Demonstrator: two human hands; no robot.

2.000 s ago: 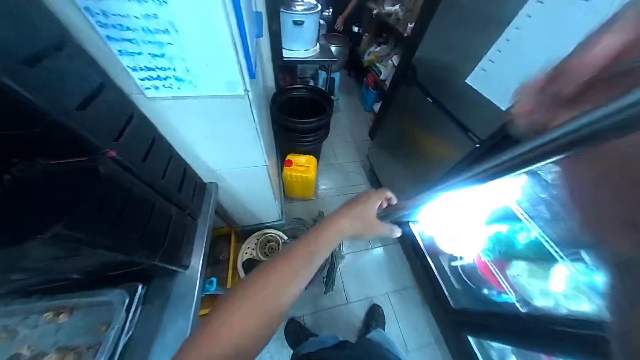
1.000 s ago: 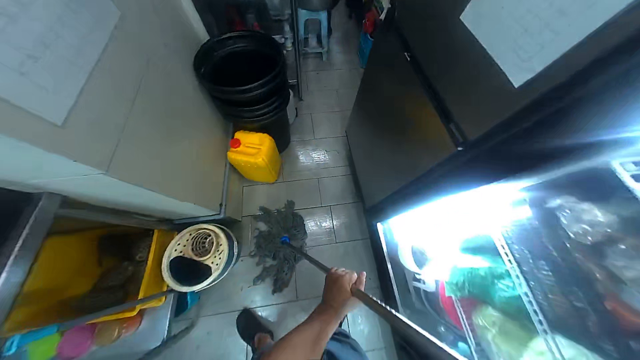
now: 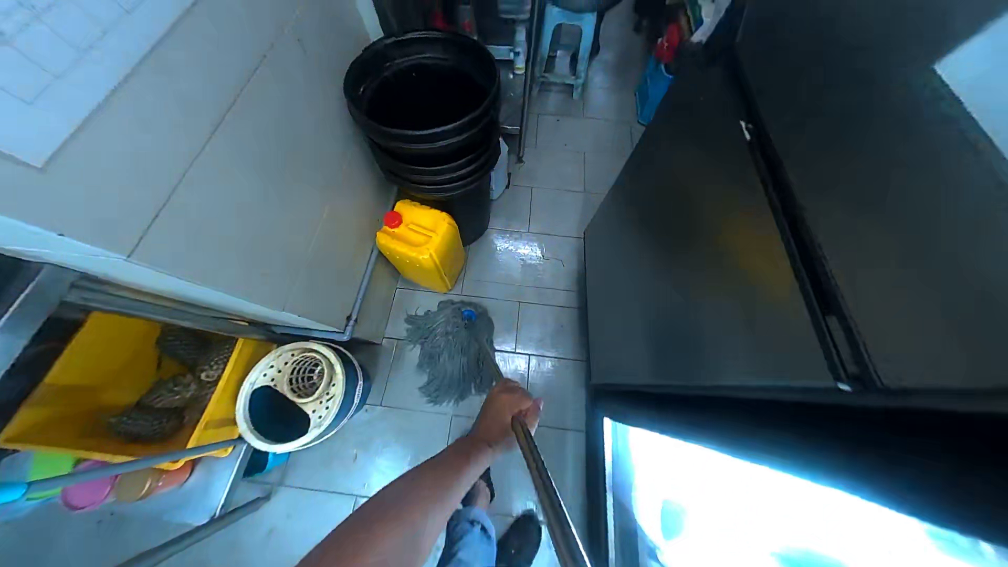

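My left hand (image 3: pixel 508 413) is closed around the handle (image 3: pixel 551 500) of a mop, just above the floor strands as seen from here. The grey string mop head (image 3: pixel 453 350) lies spread on the tiles, its blue socket (image 3: pixel 468 315) at the upper side. My right hand is out of view; the handle runs off the bottom edge. A yellow jerrycan with a red cap (image 3: pixel 425 246) stands just beyond the mop head. To the left of the mop stands a round bucket with a cream perforated wringer top (image 3: pixel 264 366).
Stacked black tubs (image 3: pixel 425 150) stand against the wall behind the jerrycan. A yellow crate (image 3: pixel 71 386) holding dark items is at left, beside metal rails. A dark refrigerator (image 3: pixel 693 260) and a lit display compartment (image 3: pixel 732 504) border the right side. A light-blue stool (image 3: pixel 568 47) stands farther back.
The mop head has moved a little toward the jerrycan since a second ago. My right hand, seen two seconds ago near the upper handle, has left view. The view has tilted down since then.
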